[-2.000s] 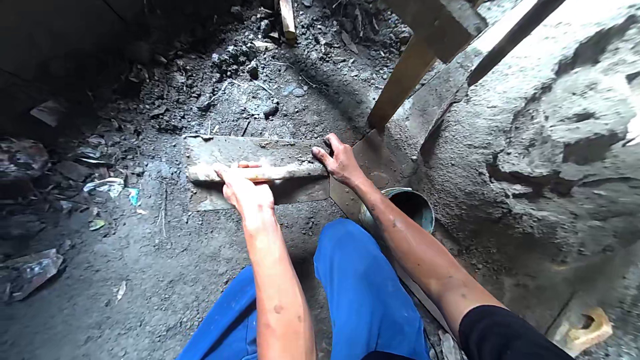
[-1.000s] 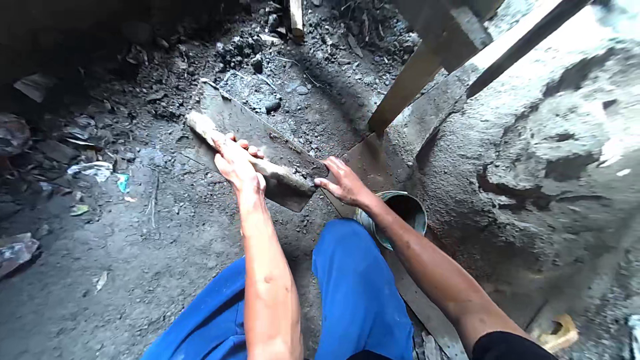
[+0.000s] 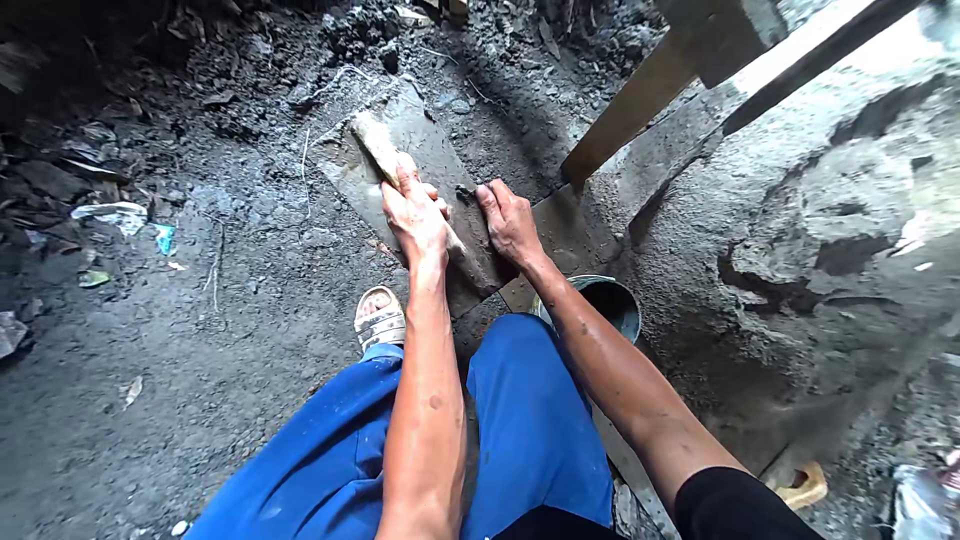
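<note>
My left hand point(image 3: 415, 214) is closed around a pale, rough wooden bar point(image 3: 373, 141) that runs along the middle of a grey, mud-smeared board point(image 3: 427, 135). The board lies slanted over the ground, its far end up and to the left. My right hand point(image 3: 510, 223) grips the right edge of the same board, thumb on top, with a small dark lump beside the thumb. The fingers under the edge are hidden. Just below my right wrist, partly behind the forearm, stands a bucket point(image 3: 634, 315).
A wooden post point(image 3: 626, 105) rises beside a low concrete ledge point(image 3: 679, 161). Rough cement wall point(image 3: 817, 255) fills the right side. Plastic scraps point(image 3: 116, 215) and rubble lie at left. My sandalled foot point(image 3: 380, 319) is near the board's lower end.
The board, held in both hands, has turned from lying crosswise to a steep slant, its left end swinging away from me. My sandalled foot has come into view.
</note>
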